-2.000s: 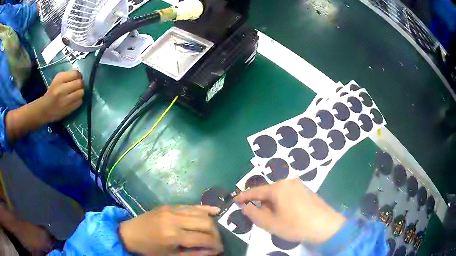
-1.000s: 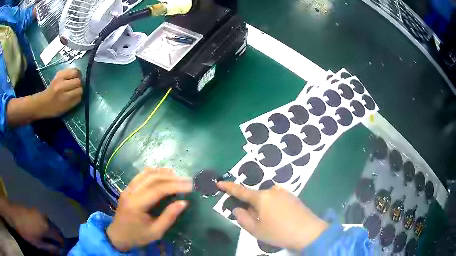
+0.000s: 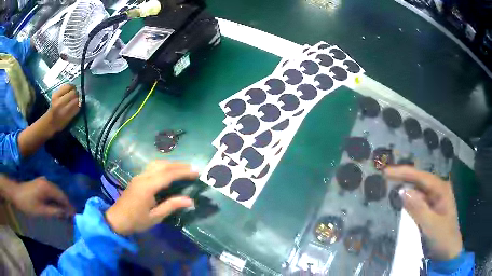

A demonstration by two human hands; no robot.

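Observation:
A dark round module with a short tail (image 3: pixel 167 140) lies on the green mat. My left hand (image 3: pixel 152 195) is just below it, fingers and thumb apart, empty. My right hand (image 3: pixel 431 207) is over the clear blister tray (image 3: pixel 337 207) at the right, thumb and fingertips close together beside the pockets; whether they grip a module is hidden. The tray holds several black covered discs (image 3: pixel 349 176) and a few gold-orange modules (image 3: pixel 328 230). Overlapping white sticker sheets (image 3: pixel 288 99) with rows of notched black discs lie between my hands.
A black box (image 3: pixel 162 59) with a pale dish, cables and a yellow-green wire stands upper left, near a white fan (image 3: pixel 81 29). Another person's hand (image 3: pixel 65 108) rests at the left bench edge, another lower left (image 3: pixel 43 197). A white strip (image 3: pixel 253 36) crosses the mat.
My right hand has left the dark round piece and moved right over the tray. The piece now lies alone on the mat. The view has shifted, showing more of the tray.

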